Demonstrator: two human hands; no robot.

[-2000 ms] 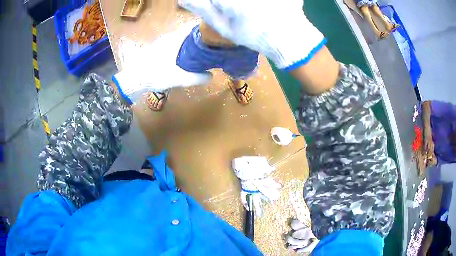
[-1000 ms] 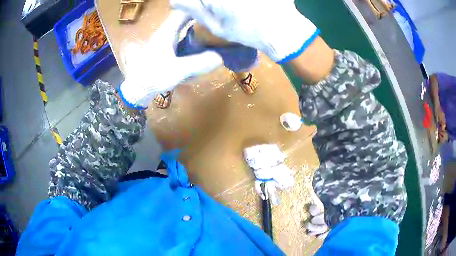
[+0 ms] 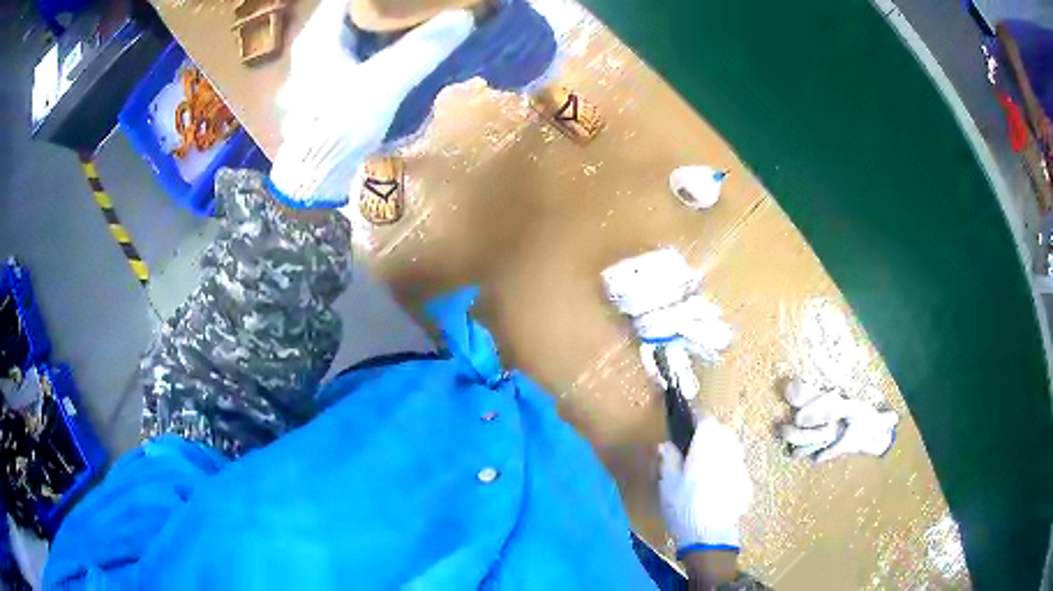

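The leg assembly [image 3: 491, 58] stands at the top of the bench, blue shorts up, with a tan piece in its waist and sandalled feet [image 3: 382, 191] below. My left hand [image 3: 329, 116], in a white glove, holds the shorts at their left side. My right hand [image 3: 707, 485], also gloved, is closed on the black handle of the hammer [image 3: 654, 284], whose cloth-wrapped head lies on the bench. The white glue bottle [image 3: 697, 186] with a blue tip lies to the right of the feet.
A spare glove [image 3: 837, 421] lies at the right of the bench [image 3: 520, 266]. A green conveyor belt [image 3: 854, 219] curves along the right. A tan insert [image 3: 258, 31] is at the upper left. A blue bin [image 3: 162, 121] with orange parts stands left of the bench.
My right hand has left the waist of the shorts and moved down onto the hammer handle. My left hand still holds the shorts. The view has turned, showing more conveyor and the whole spare glove.
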